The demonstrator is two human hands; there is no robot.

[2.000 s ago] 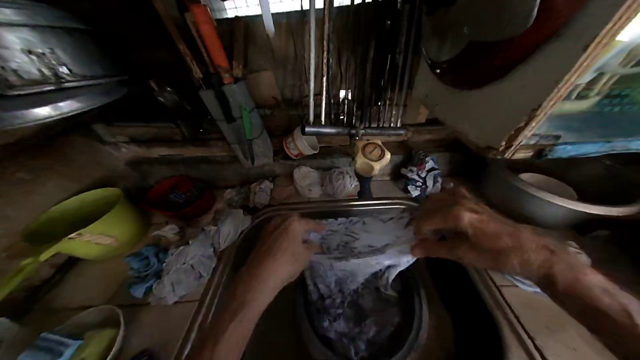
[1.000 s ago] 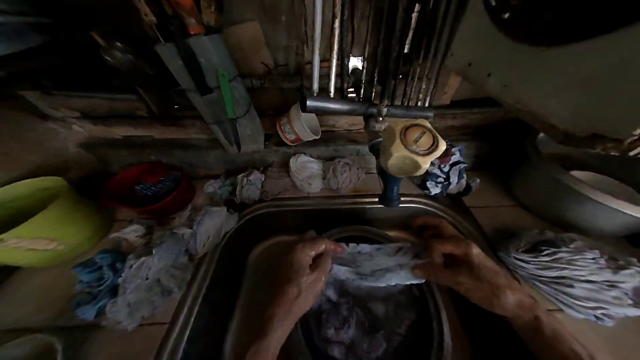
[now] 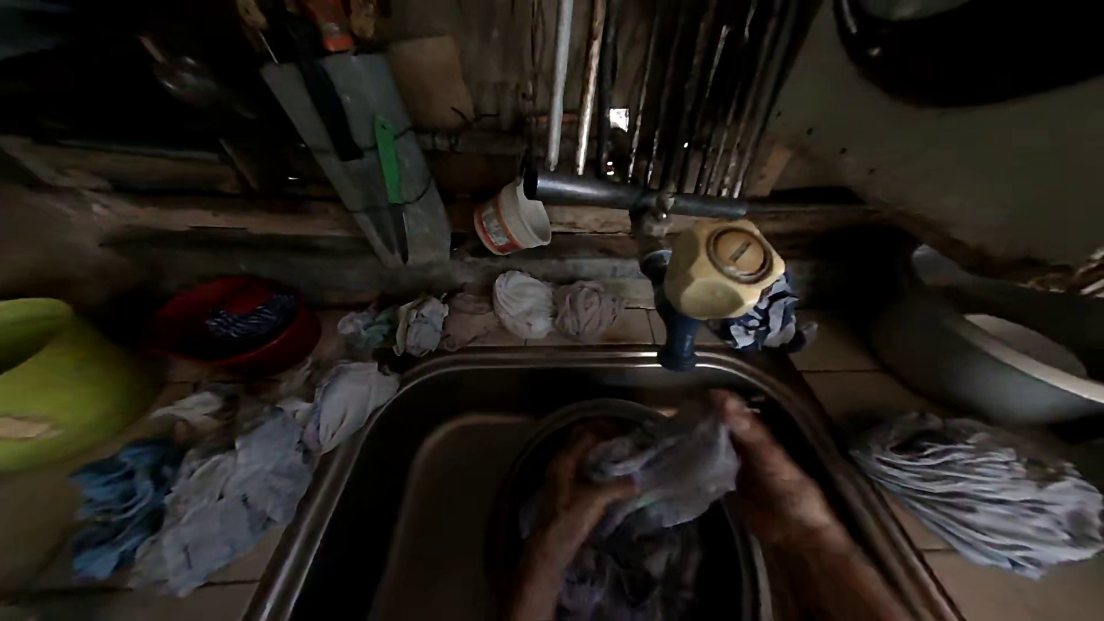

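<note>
A wet pale grey cloth is bunched between my two hands above a round basin, which stands inside a metal sink. My left hand grips the cloth's left side, with the thumb on top. At its right edge, my right hand has hold of the cloth, though blur hides some fingers. More dark wet fabric lies in the basin under the cloth. Just behind the hands, a tap with a yellowish plastic piece on top reaches over the sink's back rim.
Left of the sink lie crumpled cloths, a blue cloth, a red bowl and a green plastic container. Small wrung bundles line the back ledge. At right are a twisted striped cloth and a large grey basin.
The cloth was stretched flat between both hands and is now bunched and lifted, with my right hand turned upward beside it. The view has shifted closer to the sink.
</note>
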